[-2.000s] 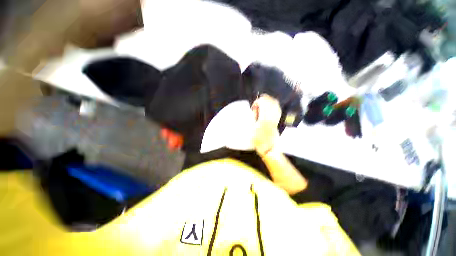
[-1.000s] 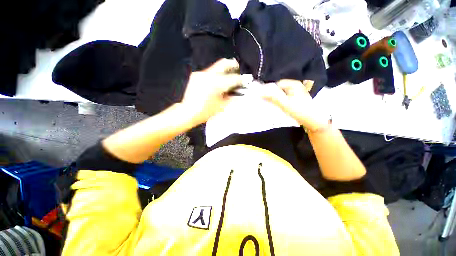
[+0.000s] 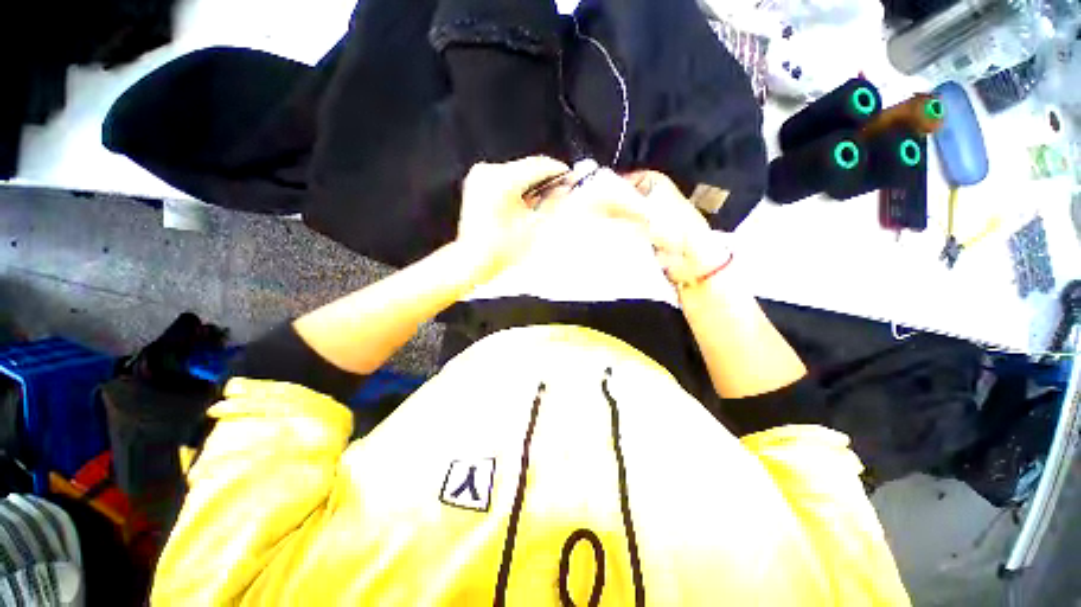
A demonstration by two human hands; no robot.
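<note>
A black garment (image 3: pixel 391 154) lies over the table edge in front of me, with a rounded lobe at its left. A white pad (image 3: pixel 575 267) lies at its near side, overexposed, under both hands. My left hand (image 3: pixel 504 213) pinches dark fabric against the pad's top edge. My right hand (image 3: pixel 676 225) holds the pad from the right, its fingers close to the left fingertips. A small tan patch (image 3: pixel 710 197) is on the garment right of my right hand. No needle can be made out.
Thread cones with green ring ends (image 3: pixel 846 153) stand right of the garment, beside a blue oval case (image 3: pixel 958 133) and yellow-handled snips (image 3: pixel 952 225). A clear plastic bottle (image 3: pixel 948 42) is at the far right. A blue crate (image 3: pixel 53 403) is on the floor at left.
Since two seconds ago my left hand has come to the pad. In the last second both hands have drawn closer together at its top edge, and the view has shifted slightly.
</note>
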